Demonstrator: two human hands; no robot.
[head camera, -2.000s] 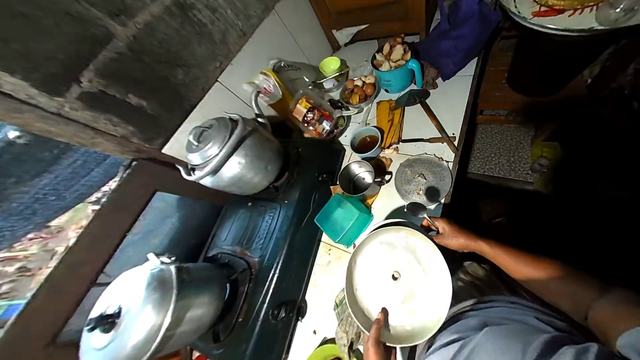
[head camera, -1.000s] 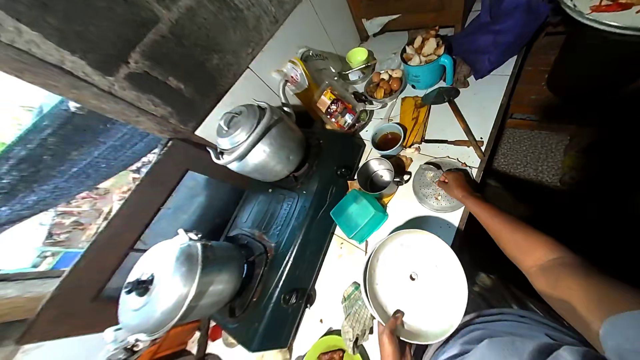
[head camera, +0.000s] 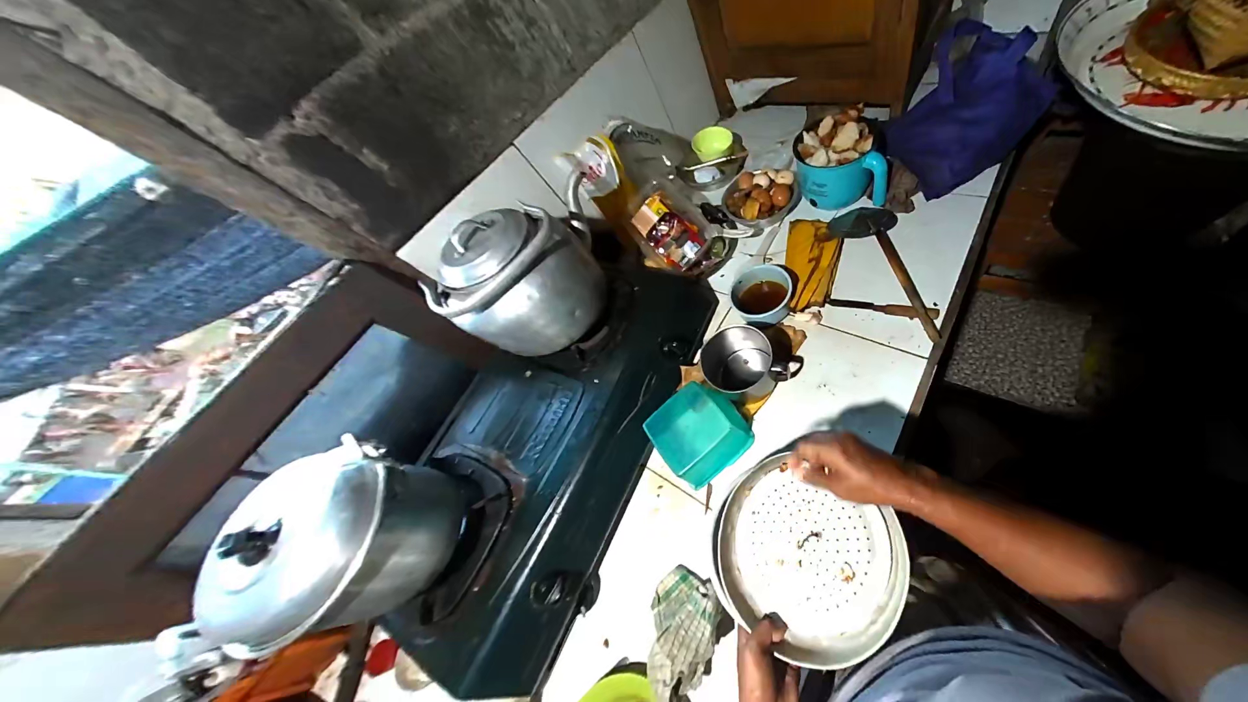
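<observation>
A perforated metal steamer plate (head camera: 814, 546) with food bits on it lies inside a round metal pan (head camera: 899, 585). My left hand (head camera: 765, 658) grips the near rim of the pan, thumb on top. Fingers bent, my right hand (head camera: 843, 468) is at the far right rim of the perforated plate; what its fingertips hold cannot be told. Left of the pan are a teal plastic container (head camera: 699, 434) and a checkered cloth (head camera: 682, 624). Beyond it are a metal mug (head camera: 738, 361) and a bowl of brown liquid (head camera: 761, 294).
On the left, a gas stove (head camera: 546, 468) carries two lidded aluminium pots (head camera: 531, 283). Farther back are a bowl of eggs (head camera: 760, 198), a blue mug of bread-like pieces (head camera: 840, 171), a wooden-handled spatula (head camera: 907, 268), a knife (head camera: 882, 308) and a purple bag (head camera: 965, 112).
My right hand has come back from the counter beyond the pan. The perforated plate, seen on the counter under my right hand a second ago, is now in the pan.
</observation>
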